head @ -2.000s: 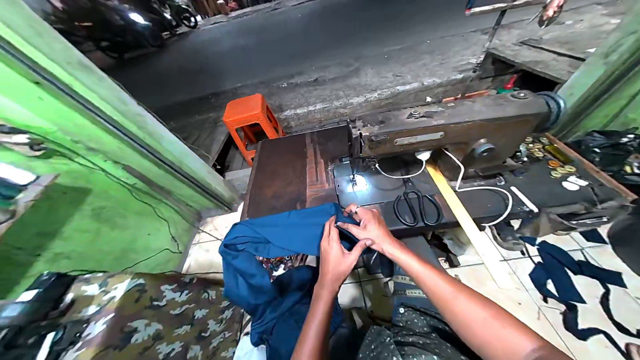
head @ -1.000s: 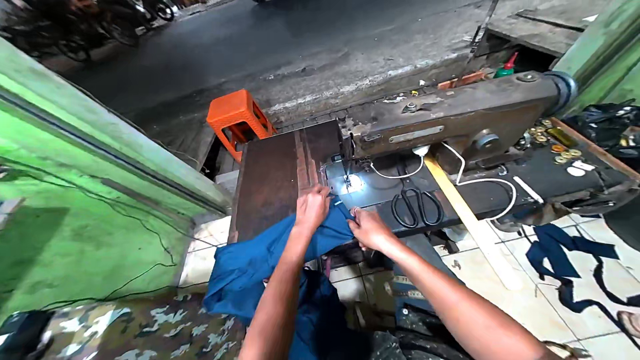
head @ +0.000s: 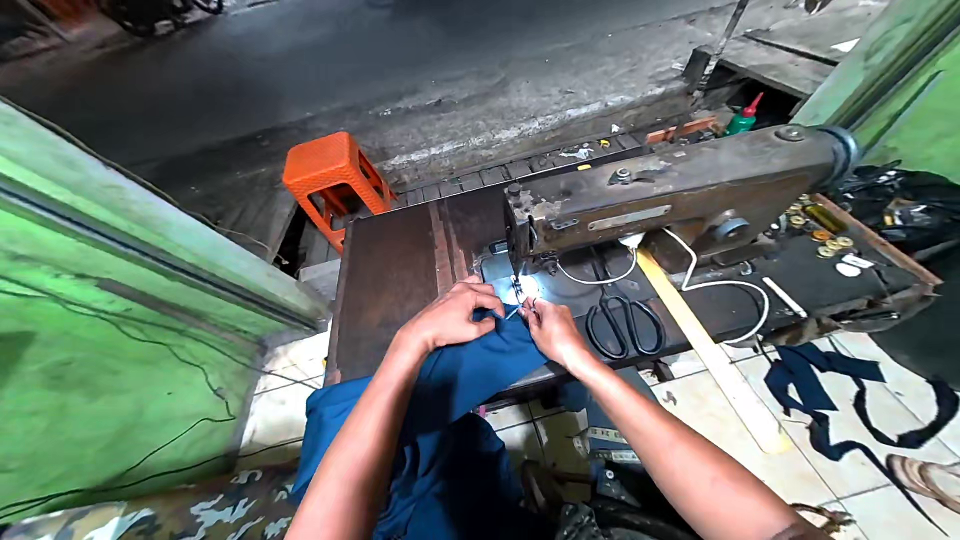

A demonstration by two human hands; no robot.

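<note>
Blue fabric [head: 480,371] hangs over the near edge of the sewing table [head: 386,277], its upper edge just before the lit needle area of the sewing machine [head: 675,187]. My left hand [head: 454,311] grips the fabric left of the presser foot [head: 517,285]. On the right, my right hand [head: 550,326] pinches the fabric edge close to the foot, fingertips near the other hand's. Whether the foot presses on the cloth I cannot tell. Black-handled scissors [head: 624,326] lie right of my right hand, beside a yellow wooden ruler [head: 709,352] that sticks out over the table edge.
An orange plastic stool [head: 322,165] stands behind the table's left side. A white cable [head: 731,285] loops over the tabletop. Thread bobbins [head: 829,244] lie at the right end. Dark fabric scraps [head: 814,375] lie on the tiled floor, and camouflage cloth [head: 225,502] is at lower left.
Both hands have moved with the blue fabric up to the lit needle area. Two seconds ago they held it together, nearer the front of the table.
</note>
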